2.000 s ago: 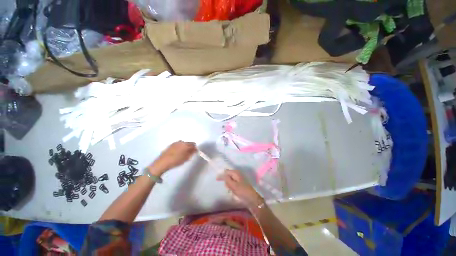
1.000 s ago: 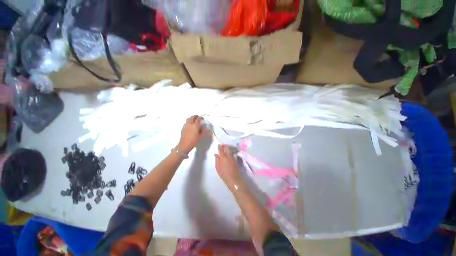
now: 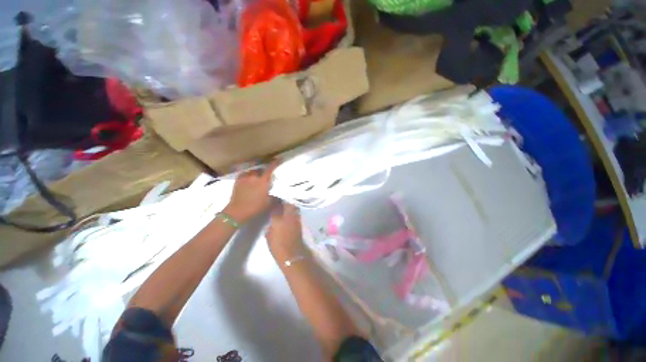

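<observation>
A long bundle of white strips (image 3: 418, 131) lies along the back of the table. My left hand (image 3: 249, 192) is closed around the middle of the bundle. My right hand (image 3: 285, 225) is just below it at the bundle's front edge, fingers bent against the strips; its fingertips are blurred, so whether it grips any is unclear. Pink ribbon (image 3: 386, 246) lies crumpled on the table to the right of my hands. A few black buckles (image 3: 228, 355) show at the bottom edge.
An open cardboard box (image 3: 262, 117) with an orange-red plastic bag (image 3: 273, 42) stands behind the strips. A black handbag (image 3: 49, 106) is at the left. A blue tub (image 3: 556, 159) stands at the table's right end. Blue crates (image 3: 559, 300) are at the lower right.
Both hands have moved to the white strips at the back, and my left hand has closed on the bundle. The view has tilted and shifted, so most of the buckle pile is out of frame.
</observation>
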